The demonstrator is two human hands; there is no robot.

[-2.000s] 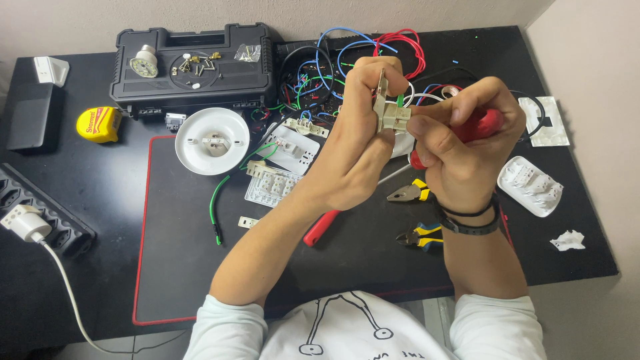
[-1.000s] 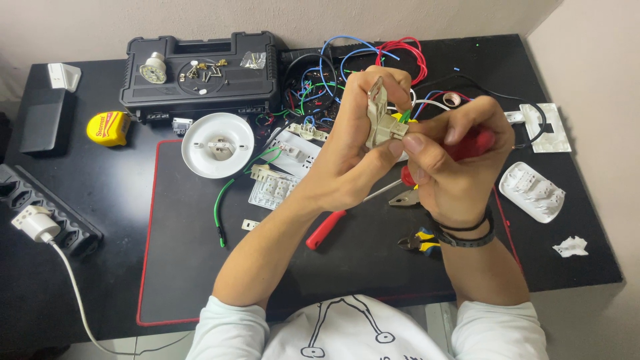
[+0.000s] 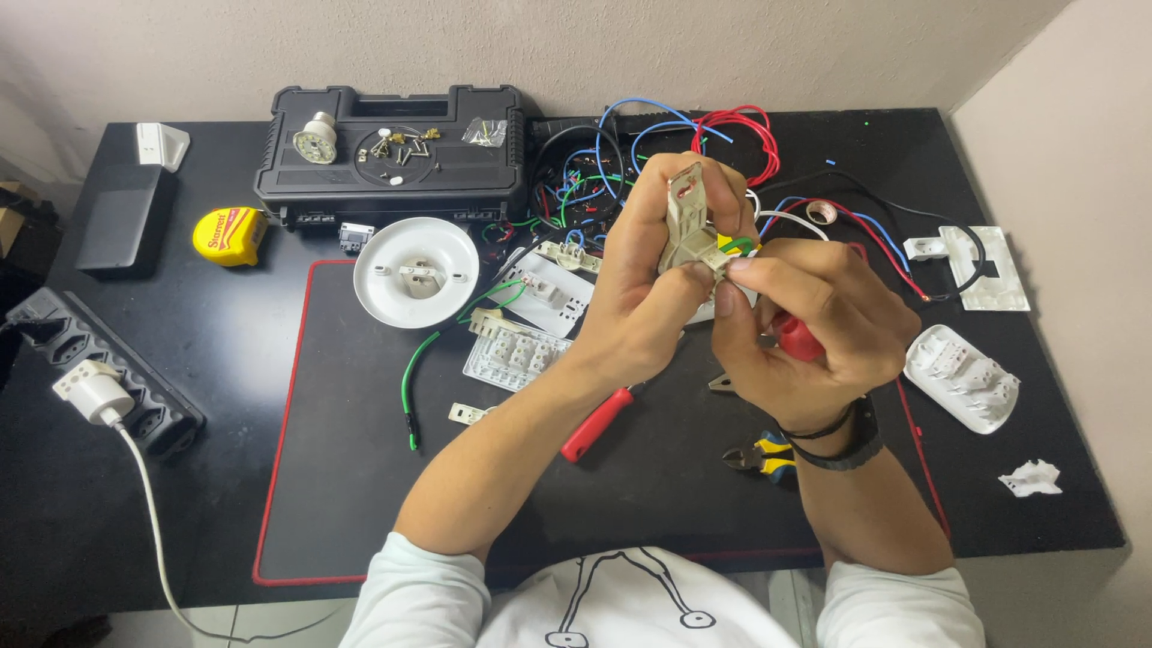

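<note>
My left hand (image 3: 652, 279) holds a cream plastic electrical fitting on its metal mounting strap (image 3: 687, 216), raised above the black mat. A short green wire (image 3: 740, 243) bends out of the fitting's side. The thumb and index finger of my right hand (image 3: 810, 315) touch the fitting near that wire. A red screwdriver handle (image 3: 797, 337) lies within the curled fingers of my right hand; its shaft is hidden. Beneath my hands are a second red-handled tool (image 3: 598, 425), the jaws of pliers (image 3: 723, 384) and yellow-and-blue cutters (image 3: 763, 457).
A round white lamp base (image 3: 416, 272), white socket plates (image 3: 517, 355) and a green wire (image 3: 410, 387) lie left of my hands. Behind are a black tool case (image 3: 396, 184) and tangled wires. A power strip (image 3: 108, 369) and yellow tape measure (image 3: 229, 236) sit left, white covers (image 3: 961, 378) right.
My right fingertips have come closer around the green wire at the fitting. The red screwdriver handle has tipped lower within my right hand.
</note>
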